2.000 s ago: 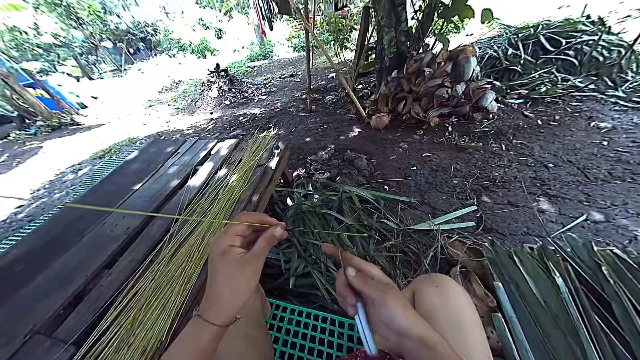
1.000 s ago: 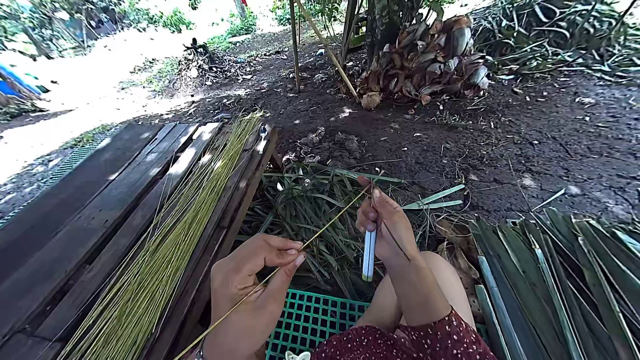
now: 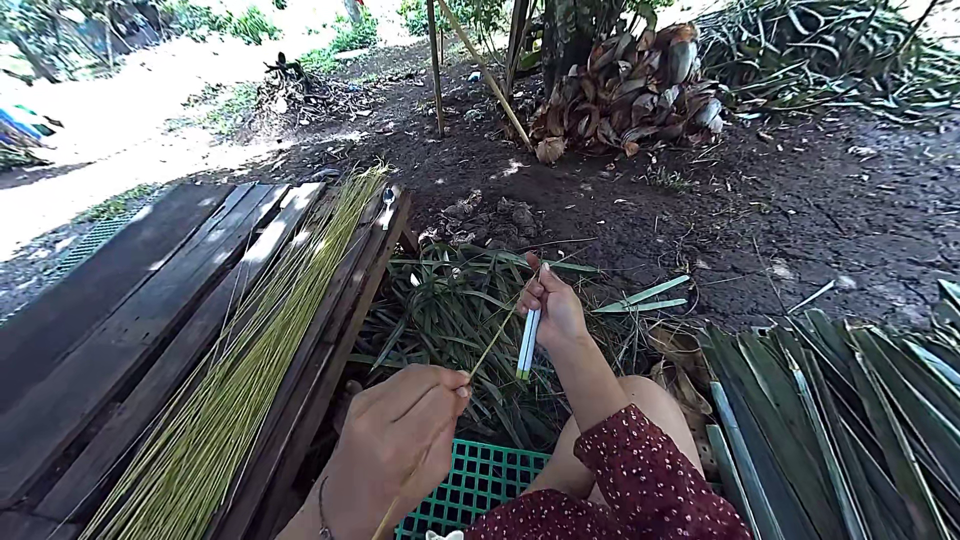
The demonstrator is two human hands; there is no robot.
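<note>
A thin palm-leaf rib (image 3: 492, 342) runs slantwise between my hands. My left hand (image 3: 409, 431) pinches it between thumb and fingertips, and its lower end passes down beneath that hand. Farther forward, my right hand (image 3: 553, 304) is closed around a slim tool with a light blue-white handle (image 3: 528, 345), which points down from the fist; the rib's far end meets the fingers there. The tool's working end is hidden or too small to make out. A bundle of yellow-green ribs (image 3: 247, 375) lies lengthwise on the wooden slat table (image 3: 142, 300) to the left.
A spoon-like metal item (image 3: 388, 199) is at the table's far corner. Stripped leaf strips (image 3: 450, 322) are heaped on the ground ahead. Green plastic mesh (image 3: 487, 480) lies below my hands, palm leaves (image 3: 832, 405) at right. Coconut husks (image 3: 630, 97) are piled by a tree trunk.
A second ago my left hand was lower relative to the right; both hands still hold the rib and tool. Two seconds ago the rib stretched leftward over the table, and the right hand was lower.
</note>
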